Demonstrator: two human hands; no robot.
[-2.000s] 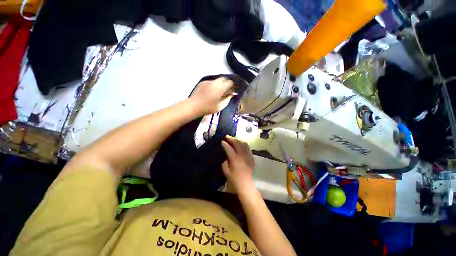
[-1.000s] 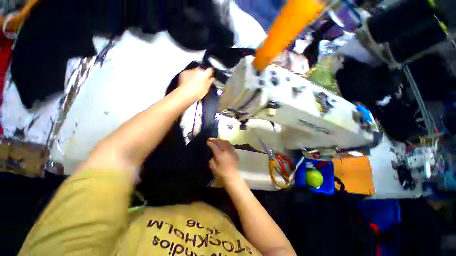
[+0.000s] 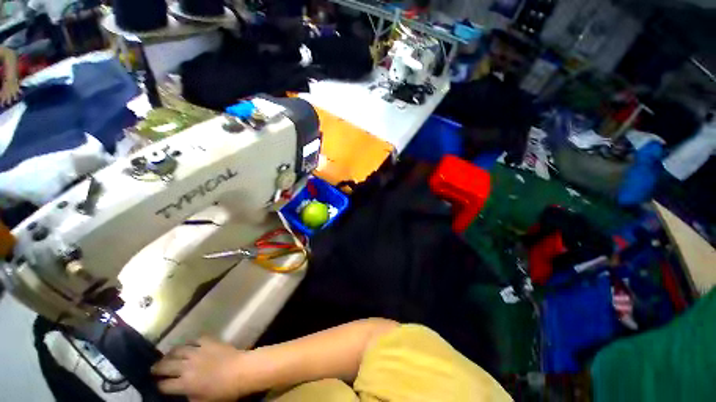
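The off-white sewing machine [image 3: 228,188], marked TYPICAL, reaches from the left edge to the middle. The black cut piece [image 3: 129,353] lies at its needle end, at the lower left, with a black band along an opening that shows white. My right hand [image 3: 200,370] lies at the right edge of this cloth, fingers curled onto it. The hand partly hides the cloth. The needle area is small and blurred. My left hand is out of the picture.
Scissors [image 3: 271,253] lie on the machine bed. Behind them are a blue bin [image 3: 336,206] with a green-yellow round object [image 3: 315,214] and an orange-brown card [image 3: 349,149]. A red object [image 3: 461,184] stands right. Another person's hand [image 3: 9,78] shows far left.
The view has swung right, so the machine and cloth now sit further left in the picture. My left hand has left the picture. My right hand remains at the black cloth.
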